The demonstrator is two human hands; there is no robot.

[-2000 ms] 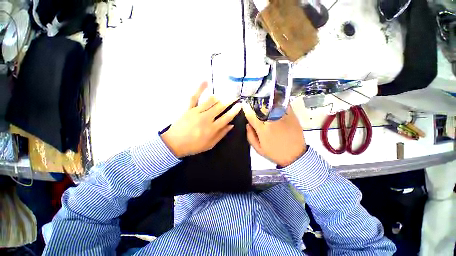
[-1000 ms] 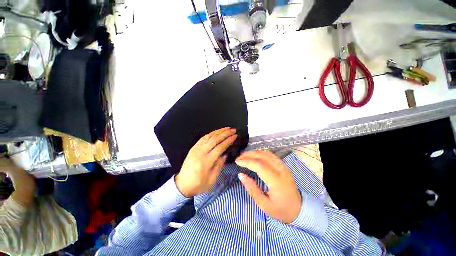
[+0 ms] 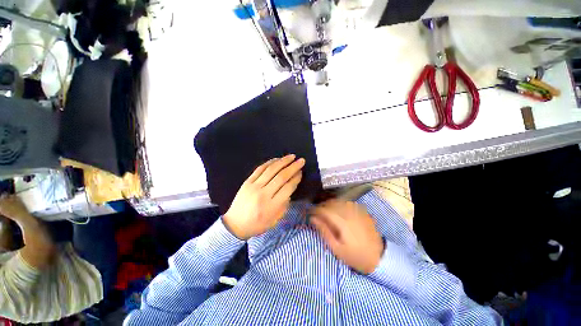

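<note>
A black cut piece (image 3: pixel 255 130) lies on the white sewing table, its narrow top corner at the presser foot (image 3: pixel 298 77) of the sewing machine. Its lower part reaches the table's front edge. My left hand (image 3: pixel 266 196) lies flat on the lower part of the piece, fingers slightly apart. My right hand (image 3: pixel 349 232) is just off the table edge, close to the lower right corner of the piece. It is blurred, its fingers curled, and I cannot tell whether it pinches the cloth.
Red-handled scissors (image 3: pixel 444 95) lie right of the needle, with small yellow-green-handled snips (image 3: pixel 526 85) further right. A stack of black pieces (image 3: pixel 95 118) sits at the left over brown cardboard (image 3: pixel 105 183). Another person's arm (image 3: pixel 28 232) shows at the lower left.
Since two seconds ago, both hands have drawn back from the needle to the table's front edge. Over the last second, my right hand has moved slightly left and its fingers have curled.
</note>
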